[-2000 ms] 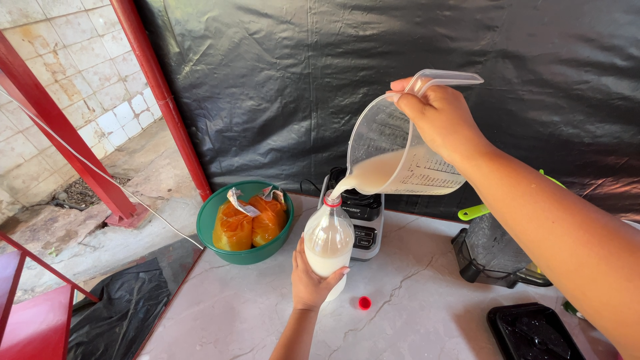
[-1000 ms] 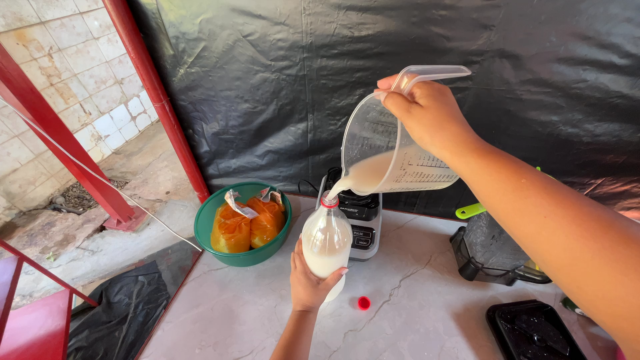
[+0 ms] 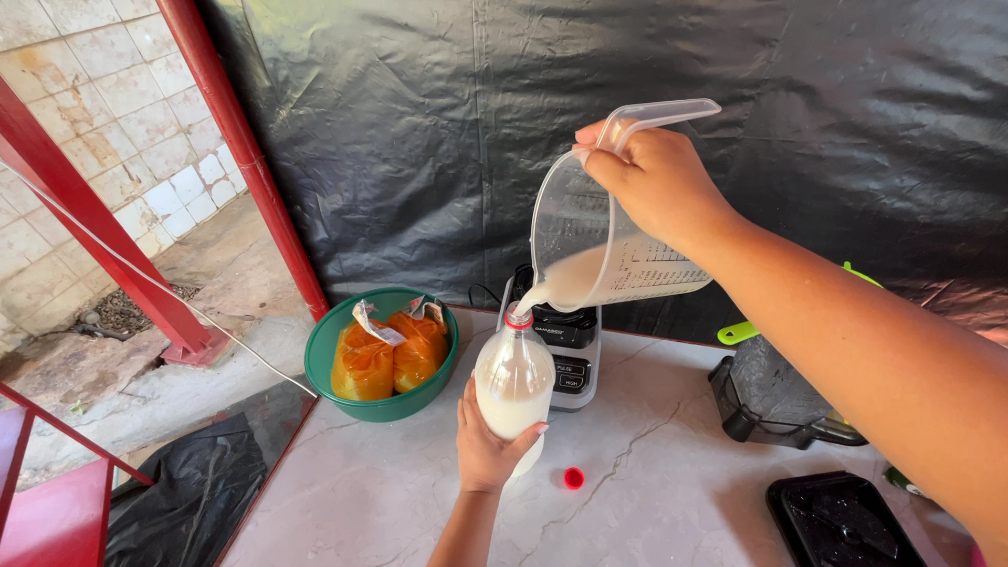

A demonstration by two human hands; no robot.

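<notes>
My right hand (image 3: pixel 650 169) grips the handle of a clear plastic measuring jug (image 3: pixel 579 228), tilted to the left. A milky white liquid (image 3: pixel 534 297) runs from its lip into the neck of a clear plastic bottle (image 3: pixel 516 378). Around the lower part of that bottle, which stands upright on the table, is my left hand (image 3: pixel 487 449). The bottle is filled to about its upper middle. A red bottle cap (image 3: pixel 573 478) lies on the table to the right of the bottle.
Behind the bottle stands a blender base (image 3: pixel 573 378). A green plastic basin (image 3: pixel 394 409) with orange-filled bags (image 3: pixel 362 366) is at the left. On the right are a blender jar (image 3: pixel 776 386) and a black lid (image 3: pixel 846 520). Black plastic sheeting (image 3: pixel 409 157) hangs behind the marble-patterned table (image 3: pixel 646 504).
The liquid in the bottle stands higher than two seconds ago, and less is in the jug. Both hands keep their hold.
</notes>
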